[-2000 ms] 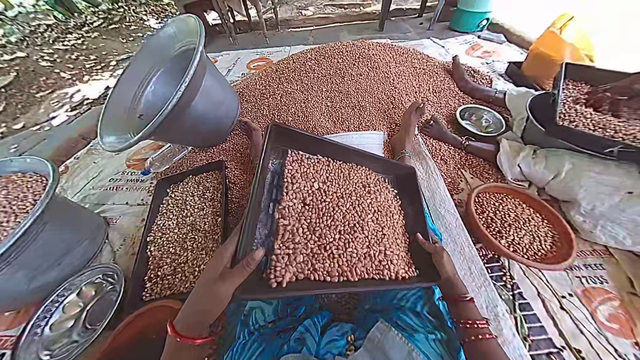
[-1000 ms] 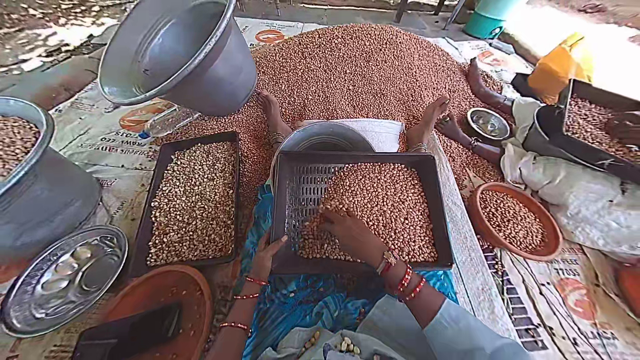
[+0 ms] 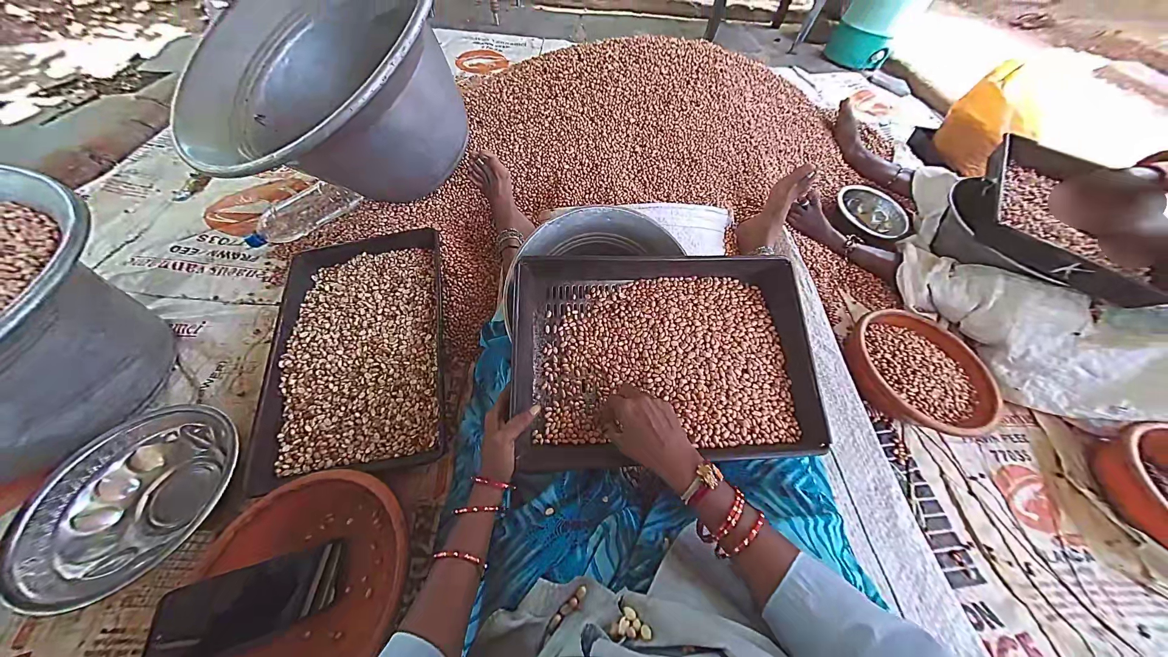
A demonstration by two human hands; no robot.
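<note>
A black slotted tray (image 3: 808,365) of reddish-brown shelled nuts, peanuts by their look, lies over a metal basin (image 3: 602,230) between the legs. My left hand (image 3: 505,433) grips the tray's left edge near its front corner. Fingertips of my right hand (image 3: 646,429) are down among the nuts (image 3: 693,347) at the tray's front, left of its middle; whether they pinch any is hidden. Bare slots show at the tray's back left. To the left stands a second black tray (image 3: 440,338) filled with paler nuts. A few pale nuts (image 3: 630,625) rest on the cloth in the lap.
A large nut heap (image 3: 639,119) spreads ahead. Leftward are a tilted metal tub (image 3: 401,119), another tub (image 3: 82,347), a plastic bottle (image 3: 310,214), a metal plate (image 3: 137,511) and a clay bowl (image 3: 383,538) holding a dark flat object. At right, another person sits near a nut-filled clay bowl (image 3: 985,392).
The slotted tray, held up in both hands two seconds ago, has come down over the basin. My right hand has left its right edge and is among the nuts.
</note>
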